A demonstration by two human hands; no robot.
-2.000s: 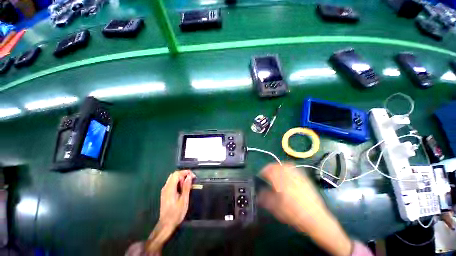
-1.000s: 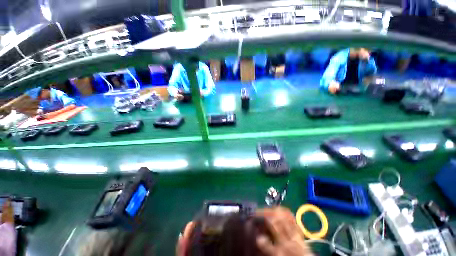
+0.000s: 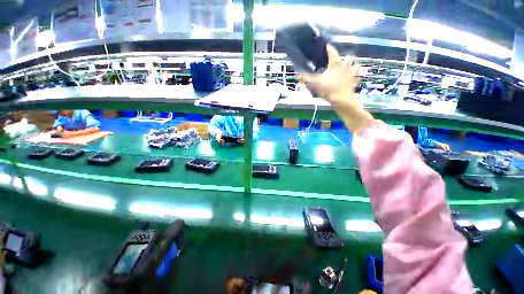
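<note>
My right hand [image 3: 336,80], in a pink sleeve, is raised at the upper centre, level with the shelf. It holds a blurred dark handheld unit [image 3: 304,46]. A handheld unit with a white-lit screen [image 3: 271,289] lies at the bottom edge, mostly cut off. A small skin-toned patch beside it may be my left hand [image 3: 235,284]; its grip cannot be told. Two black units [image 3: 133,256] lean together at lower left, one with a blue screen. A silver metal piece [image 3: 328,277] lies right of the lit unit.
A green post [image 3: 247,149] rises from the bench divider to the shelf [image 3: 143,92], which bears a white board [image 3: 241,97]. Black units [image 3: 323,227] lie across the bench. A blue unit [image 3: 375,273] is partly behind my sleeve. People in blue [image 3: 76,119] sit opposite. Another unit [image 3: 22,244] is far left.
The view has tilted up, so the bench things sit lower. My right hand has risen from the work area to shelf height with a dark unit.
</note>
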